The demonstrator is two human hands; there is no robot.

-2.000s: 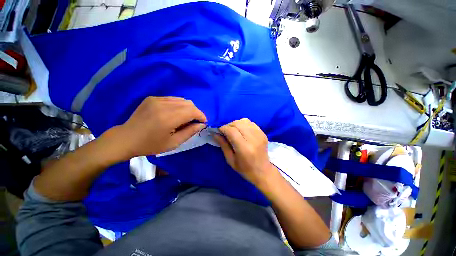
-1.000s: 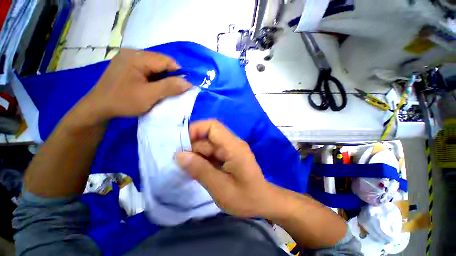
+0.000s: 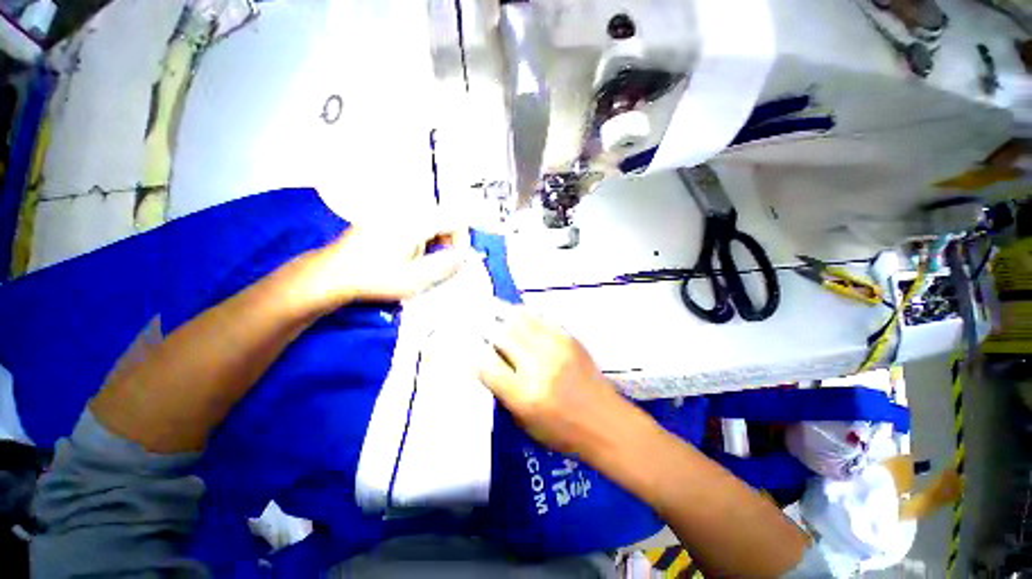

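Observation:
The white strip (image 3: 436, 424) with a thin blue line lies over the royal-blue garment (image 3: 289, 418) and runs up toward the sewing machine (image 3: 588, 68). My left hand (image 3: 396, 266) pinches the upper end of the strip and blue fabric just below the presser foot (image 3: 560, 198). My right hand (image 3: 538, 368) grips the strip's right edge, a little lower. The fingertips are washed out by glare. The garment's white lettering shows below my right hand, near the lap.
Black-handled shears (image 3: 730, 266) lie right of the needle area. Yellow snips (image 3: 843, 281) lie further right. A white band (image 3: 719, 85) hangs over the machine head. Blue strips (image 3: 809, 405) drape over the side bin with white bundles (image 3: 860, 509). A pale yellowish strip (image 3: 164, 124) is at left.
The garment and strip have moved up to the machine, and the view has shifted closer to it. The left hand is now near the presser foot; the strip hangs straight down between the hands.

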